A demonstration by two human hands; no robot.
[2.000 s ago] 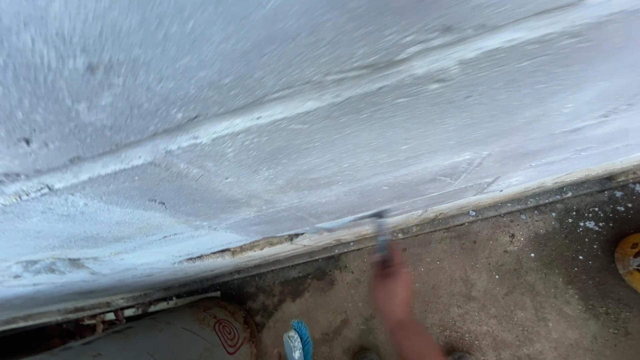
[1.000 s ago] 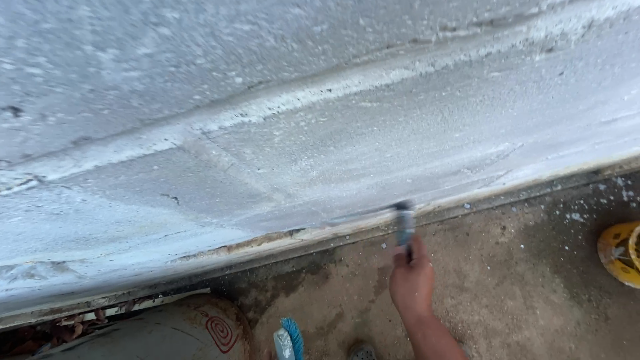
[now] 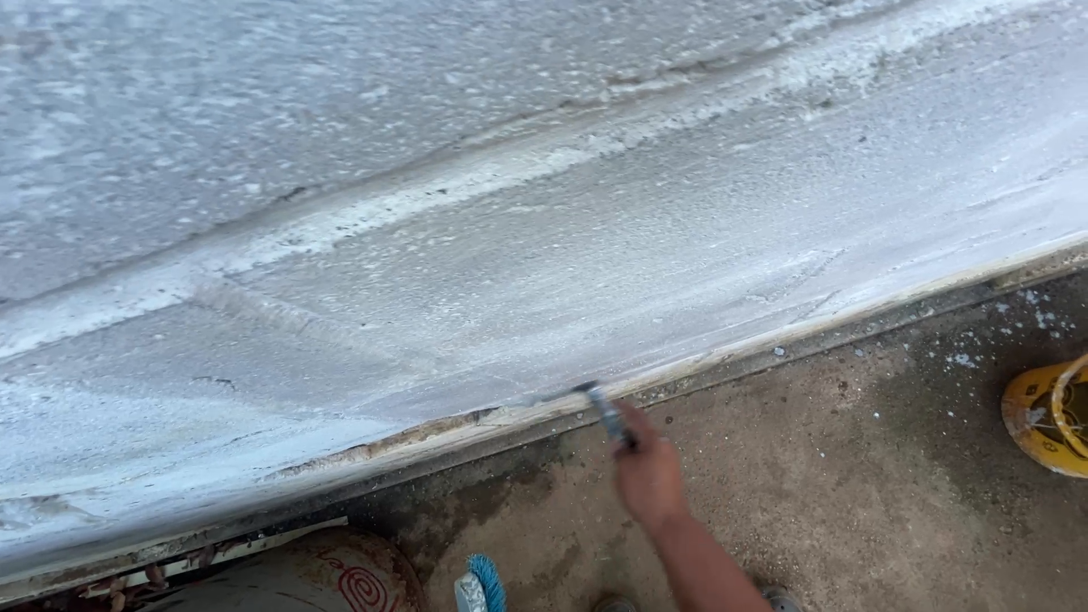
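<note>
My right hand, low and right of centre, is closed around the handle of a tool that looks like a paint roller frame or scraper; blur hides its exact kind. The tool's head lies against the lower part of a rough white-painted wall, close to a bare brown strip along the wall's foot. A raised white ridge runs slantwise across the wall above the hand. My left hand is out of view.
On the concrete floor, a yellow bucket stands at the right near white paint spatters. A blue-bristled brush is at the bottom, beside a stained rounded container with a red spiral. Parts of shoes show at the lower edge.
My right hand and its tool have shifted along the wall's foot, with the tool still in the grasp. More of the yellow bucket shows than two seconds ago.
</note>
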